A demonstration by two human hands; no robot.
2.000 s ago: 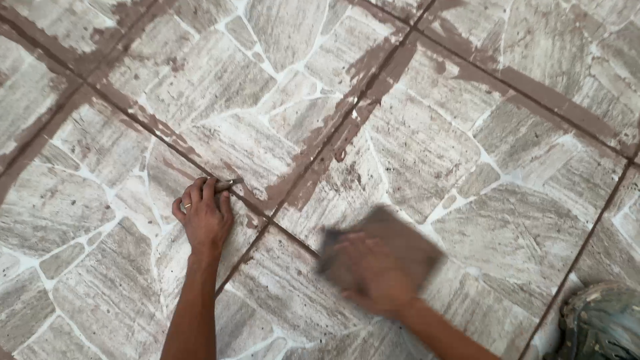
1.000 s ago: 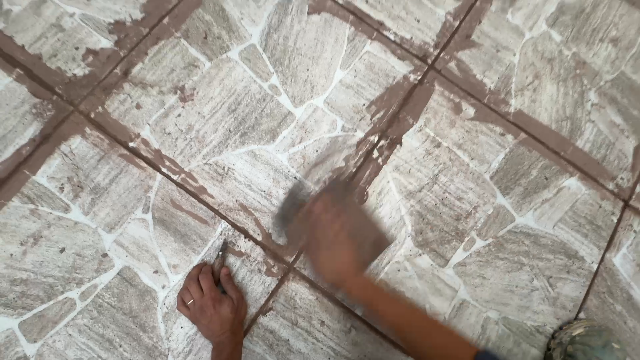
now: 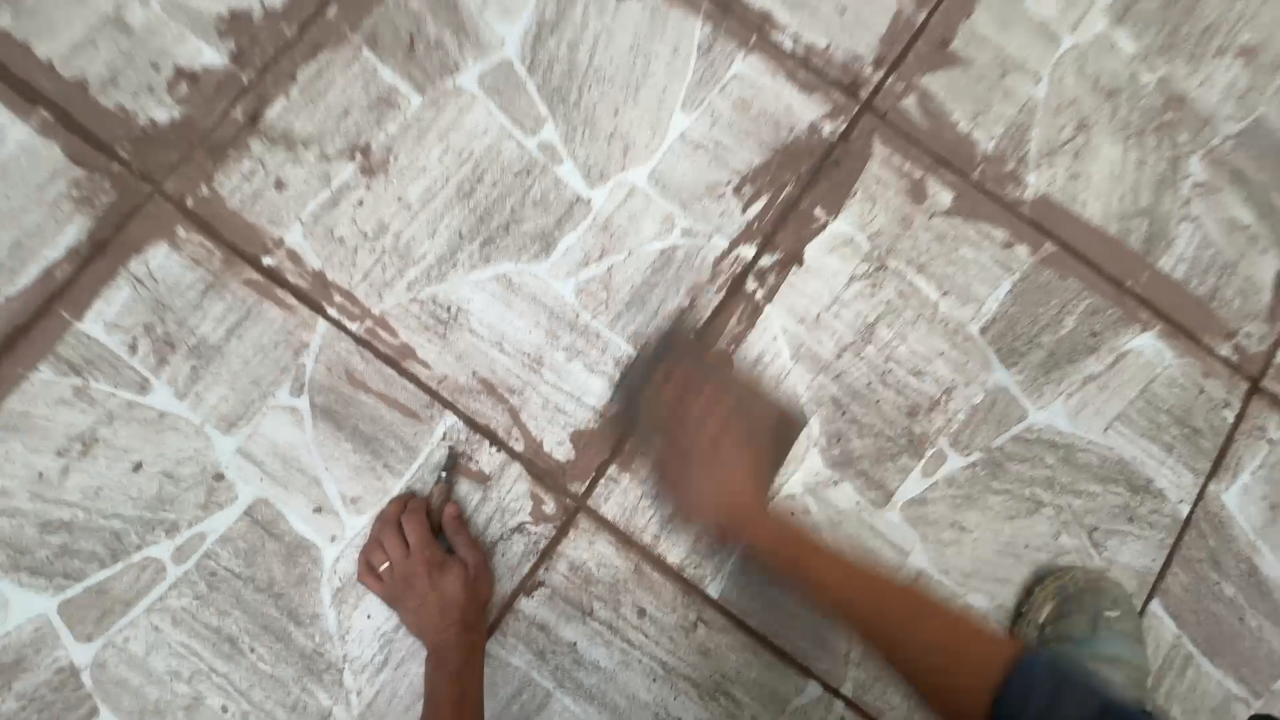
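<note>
My left hand point(image 3: 425, 575), with a ring on one finger, rests on the stone-patterned floor tile and grips a small thin tool point(image 3: 441, 485) with a dark metal tip; its exact kind cannot be told. To its right, my right hand point(image 3: 705, 440) is blurred by motion and presses a grey-brown flat pad or cloth point(image 3: 785, 425) onto the tiles over a joint. Brown grout point(image 3: 800, 225) is smeared along both sides of the joint above that hand. The joint crossing point(image 3: 578, 500) lies between my hands.
Smeared brown grout borders more joints at the upper left point(image 3: 150, 160) and upper right point(image 3: 1130, 270). A worn, stained shoe point(image 3: 1085, 625) stands on the tiles at the lower right, beside my dark sleeve point(image 3: 1060, 690).
Since two seconds ago, my right hand has moved with the pad from below the joint crossing up onto the smeared joint. My left hand has moved down, away from the joint, still holding the tool.
</note>
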